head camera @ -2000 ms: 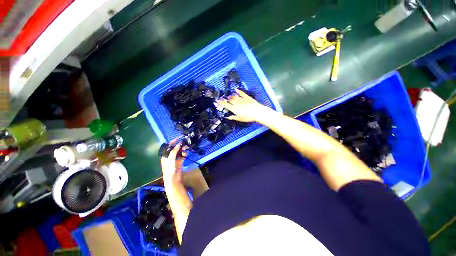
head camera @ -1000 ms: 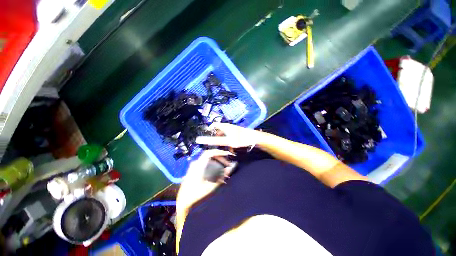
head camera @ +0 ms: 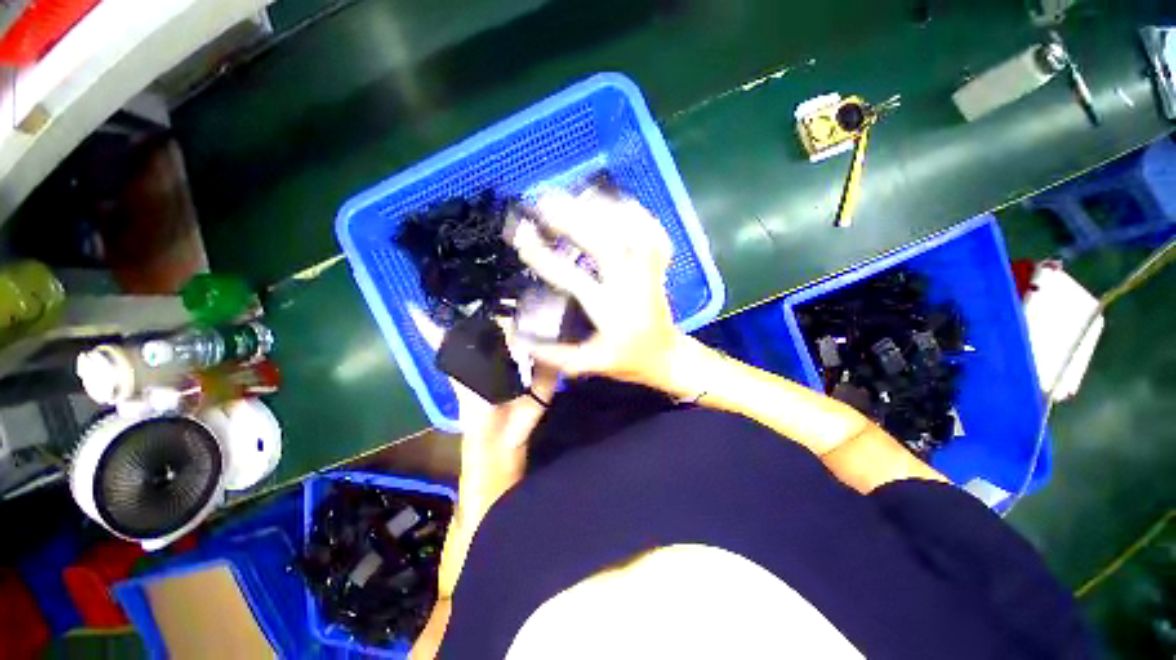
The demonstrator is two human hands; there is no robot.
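A blue mesh basket [head camera: 387,338] on the bench in front of me holds a heap of small black plastic parts [head camera: 458,239]. My left hand [head camera: 497,419] is at the basket's front rim and holds a black block [head camera: 479,360], with its flat face up. My right hand [head camera: 622,290] is raised over the basket beside it, blurred, with fingers spread around a greyish block [head camera: 548,313]. The two hands are close together. The heap under my right hand is partly hidden.
A deep blue bin [head camera: 1012,374] with black parts stands at right. A small blue bin [head camera: 313,516] of black parts and a tray with cardboard [head camera: 206,616] are lower left. A white fan [head camera: 161,475] and bottles [head camera: 194,355] are left. A yellow tape measure [head camera: 832,125] lies on the green bench [head camera: 761,219].
My left hand has moved from near my body to the basket's front rim, with a block in it. My right hand has risen over the basket. The view has shifted.
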